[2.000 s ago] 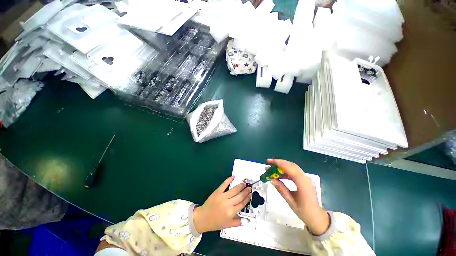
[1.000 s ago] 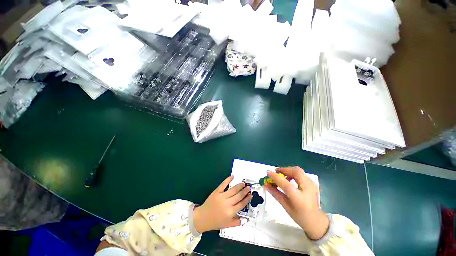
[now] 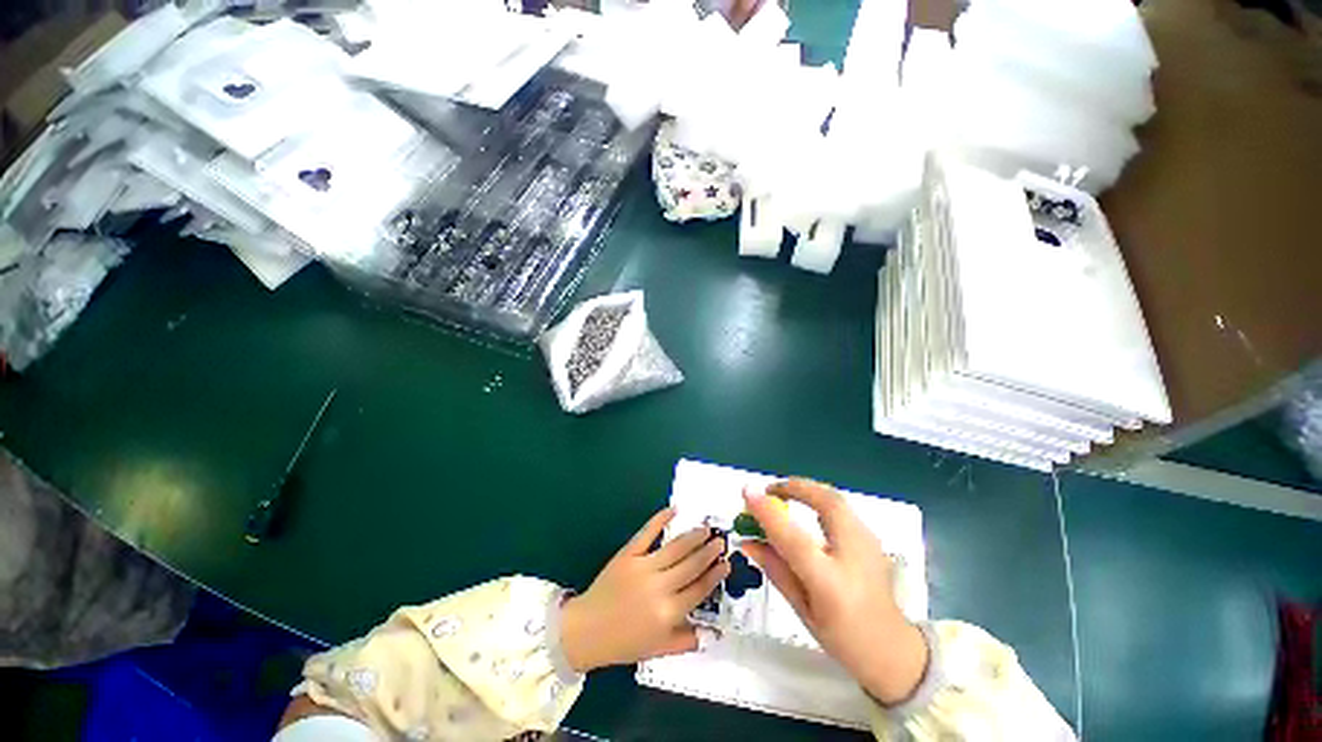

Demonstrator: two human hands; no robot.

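Note:
A white housing panel [image 3: 855,544] with a black clover-shaped cutout lies on the green tabletop in front of me. My right hand [image 3: 841,587] grips the green and yellow handle of a screwdriver [image 3: 751,523] just above the cutout; its tip is near my left fingertips. My left hand [image 3: 642,599] rests on the panel's left edge, its fingers slightly spread over the dark module beside the cutout. The module is mostly hidden by my fingers. I cannot tell whether they pinch anything.
An open screw bag [image 3: 616,352] lies beyond the panel. A second screwdriver [image 3: 287,471] lies left. A clear component tray [image 3: 508,218] and a heap of white panels [image 3: 276,131] are far left. Stacked panels [image 3: 1015,319] stand right. White foam [image 3: 870,116] and a star-patterned bundle [image 3: 696,177] are at the back.
My right hand has shifted left with the screwdriver, whose handle is now more upright and more hidden by my fingers. My left hand has hardly moved.

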